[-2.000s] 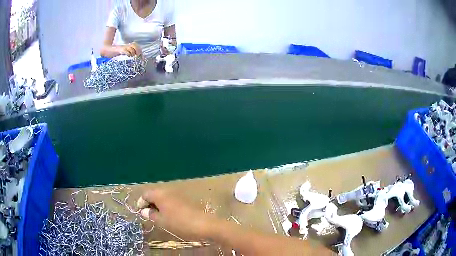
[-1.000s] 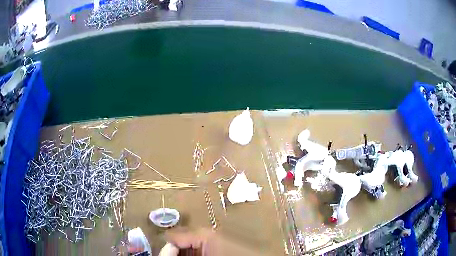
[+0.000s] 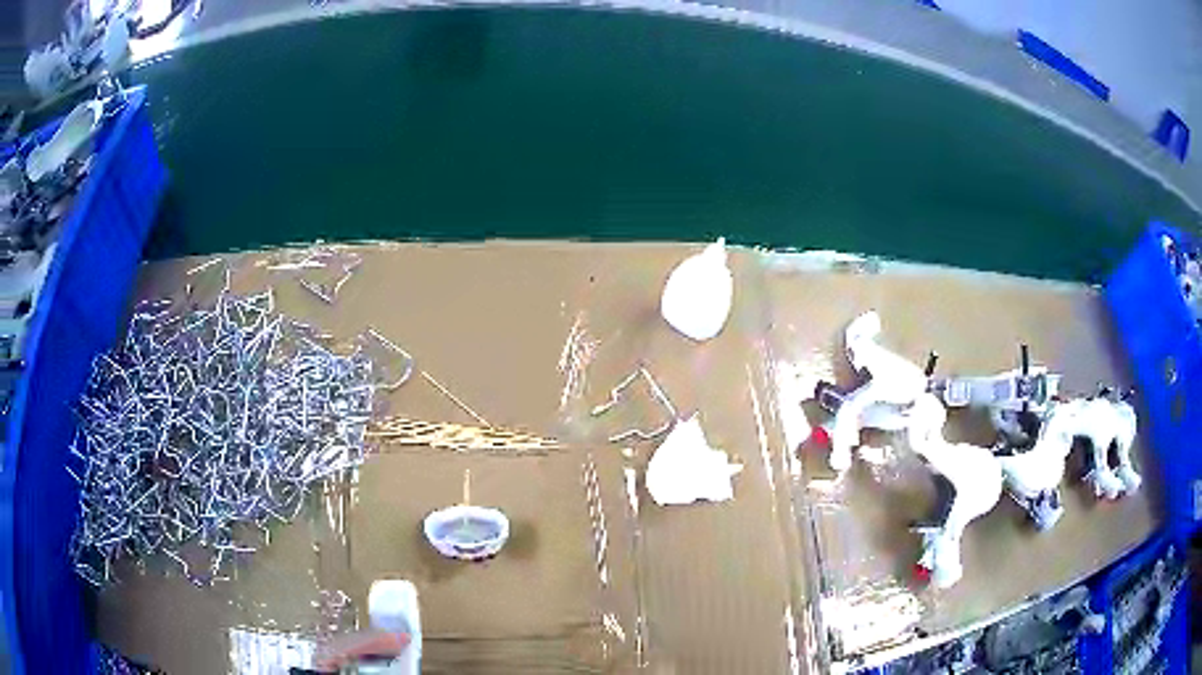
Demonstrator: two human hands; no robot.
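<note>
A white plastic piece [image 3: 394,622] stands at the bottom edge, left of centre, its lower part cut off. My left hand [image 3: 364,649] shows only as a small, blurred bit of finger across this piece, gripping it; the rest is below the picture. My right hand is out of the picture. A small white dish [image 3: 467,531] with greyish inside lies just above, a thin stick standing in it. A tangled pile of silvery bent wires [image 3: 224,435] lies at the left. A bundle of thin yellowish sticks [image 3: 461,435] lies right of the pile.
A white squeeze bottle [image 3: 697,293] and crumpled white tissue [image 3: 691,464] are mid-bench, with loose bent wires [image 3: 642,402] near the tissue. Several white mechanisms [image 3: 969,475] lie at the right. Blue crates stand left [image 3: 99,303] and right [image 3: 1155,343]. The green belt [image 3: 593,132] runs behind.
My view has tilted down; the person across the belt is out of view. My right arm, first reaching to the wire pile, has drawn back out of the picture. The white piece has come into view.
</note>
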